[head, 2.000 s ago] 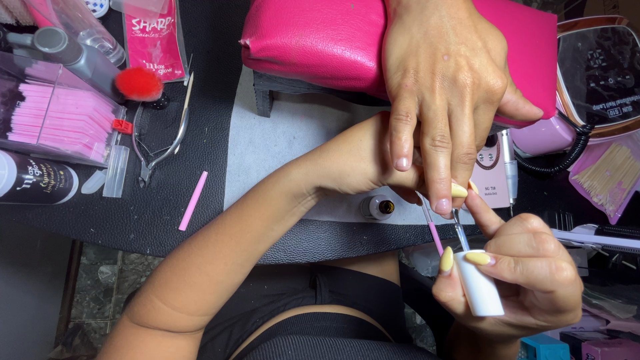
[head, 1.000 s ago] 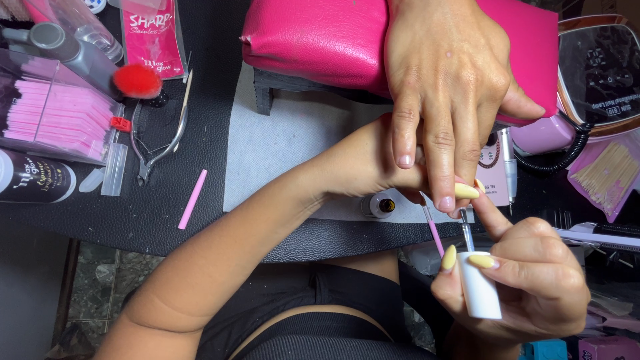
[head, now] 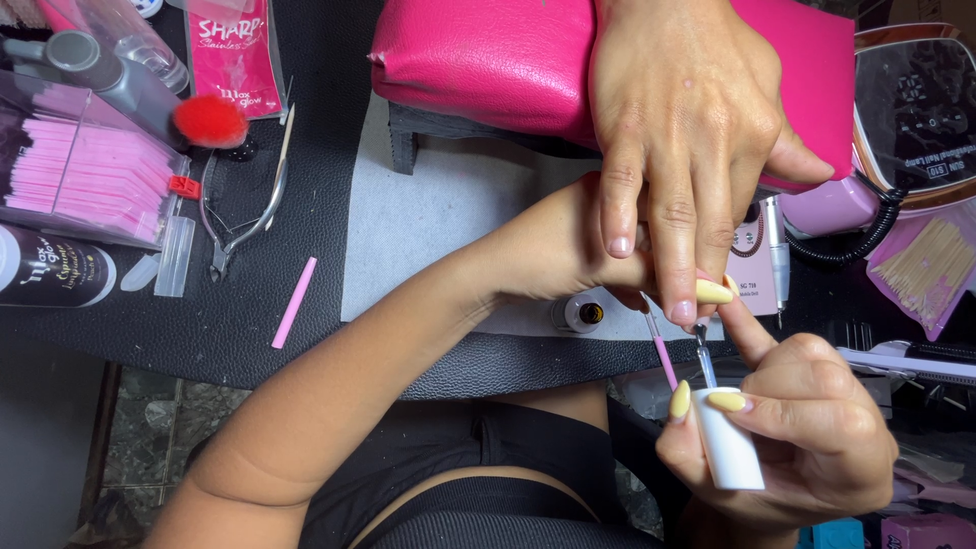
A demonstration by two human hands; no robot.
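My right hand (head: 801, 427) holds the white cap (head: 728, 442) of a nail polish brush, its wet bristles (head: 701, 332) at a fingertip of another person's hand (head: 686, 137). That hand lies palm down over a pink cushion. My left hand (head: 610, 252) reaches under it, mostly hidden, and supports its fingers; a yellow nail shows beside them. A thin brush with a pink handle (head: 666, 364) sticks out beneath my left hand. An uncapped polish bottle (head: 578, 314) stands on the white cloth.
The pink cushion (head: 488, 69) rests on a dark stand. Left are cuticle nippers (head: 221, 248), a pink file (head: 294, 303), a box of pink sticks (head: 91, 168) and a red-tipped brush (head: 210, 120). Right are a nail lamp (head: 915, 107), a nail drill (head: 776, 252) and a bag of wooden sticks (head: 923, 267).
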